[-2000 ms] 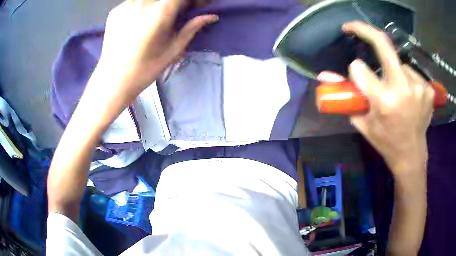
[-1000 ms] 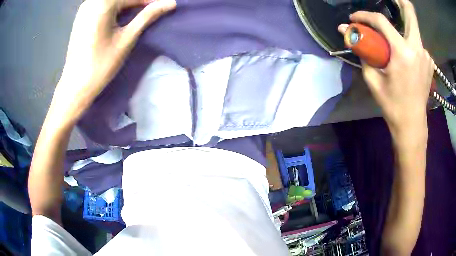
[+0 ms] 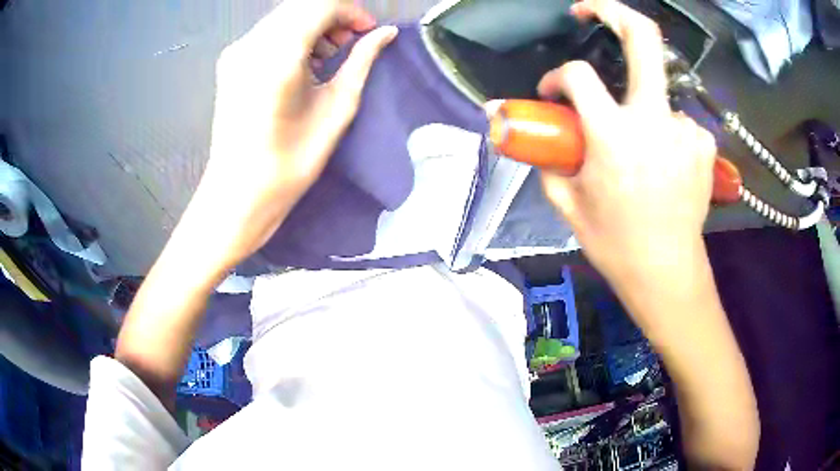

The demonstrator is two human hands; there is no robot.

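Note:
A purple garment piece (image 3: 368, 156) with white lining parts (image 3: 440, 184) lies on the grey table at its near edge. My left hand (image 3: 285, 120) is at its upper left, thumb and fingertips pinching the purple cloth's edge. My right hand (image 3: 635, 156) is closed round the orange handle of the steam iron (image 3: 525, 46). The iron's dark plate with a pale rim points left and lies over the upper right of the garment, hiding that part. A seam runs down between the white areas toward my body.
A beaded pale hose (image 3: 769, 170) runs right from the iron. White tape roll (image 3: 14, 189) at left table edge. Grey-white cloth (image 3: 769, 32) at far right. Dark purple cloth (image 3: 774, 313) hangs lower right. Blue stool (image 3: 553, 308) and blue crate (image 3: 204, 373) stand below the table (image 3: 101, 110).
The iron and my right hand have moved left over the garment. My left hand has moved right to the cloth's upper edge. The garment has shifted, and its patch with stitching is no longer plainly visible.

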